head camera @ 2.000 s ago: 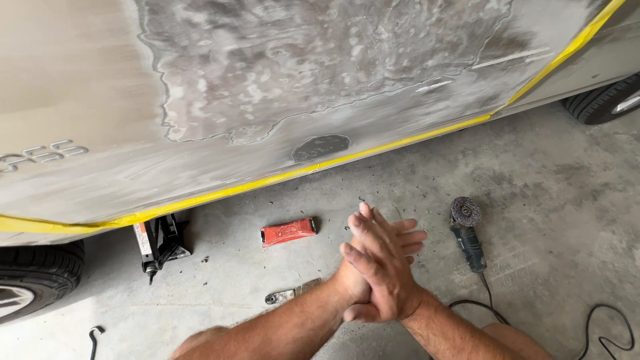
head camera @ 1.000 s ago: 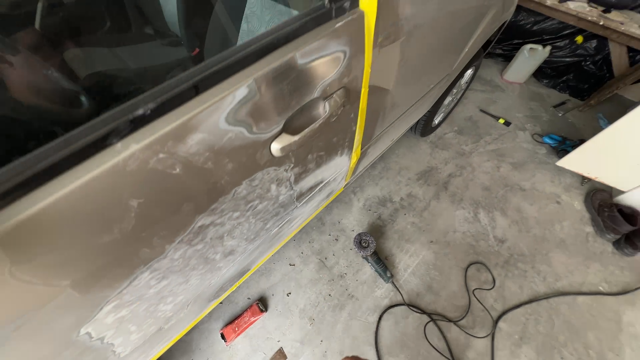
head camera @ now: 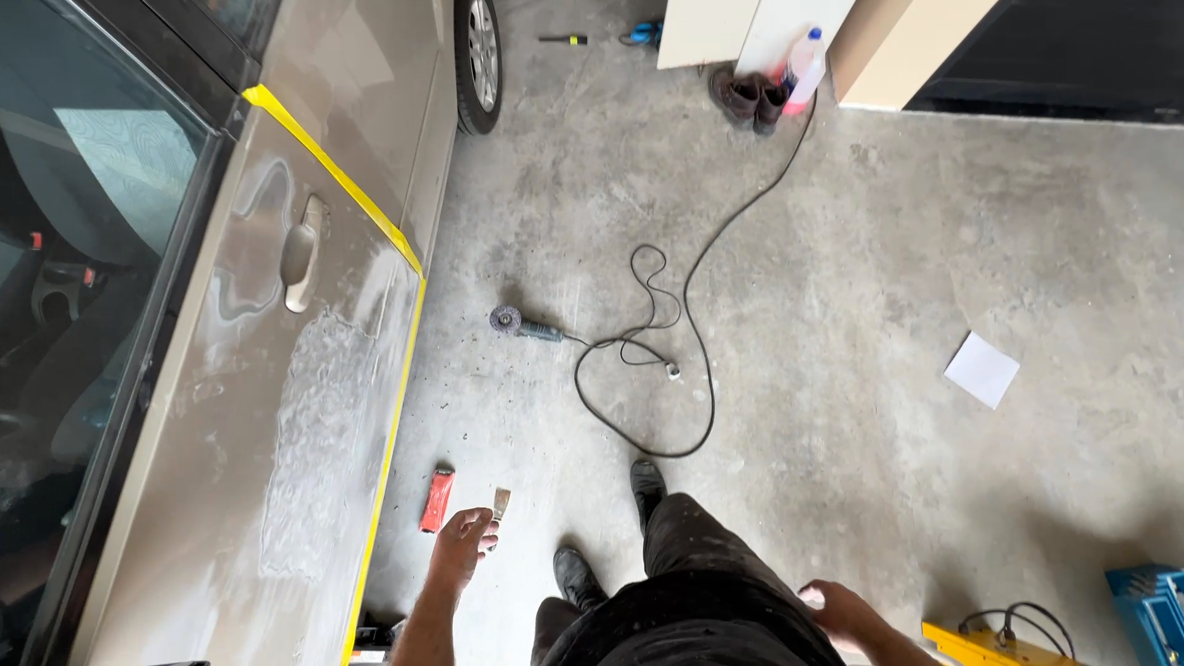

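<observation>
My left hand [head camera: 462, 546] is at the lower left, its fingers loosely curled and apart. Just beyond it, a putty knife [head camera: 501, 502] shows its blade over the floor, its handle partly hidden by my fingers. A red sanding block [head camera: 437, 500] lies to the left of them. At the lower right my right hand [head camera: 832, 610] hangs beside my body, its fingers mostly hidden. The car door [head camera: 222, 407] on the left has a rough grey sanded patch [head camera: 319, 444] below its handle [head camera: 301, 254], with yellow tape [head camera: 393, 416] along its edges.
An angle grinder [head camera: 525, 325] with an abrasive disc lies on the concrete, its cable [head camera: 708, 370] looping nearby. White paper [head camera: 982, 370] lies to the right. Boots [head camera: 749, 97] and a bottle [head camera: 805, 69] stand at the top. Yellow [head camera: 971, 643] and blue [head camera: 1152, 606] equipment are at the lower right.
My hands were pressed together in front of the door two seconds ago; they are now apart, on either side of my body. The view has turned right and down.
</observation>
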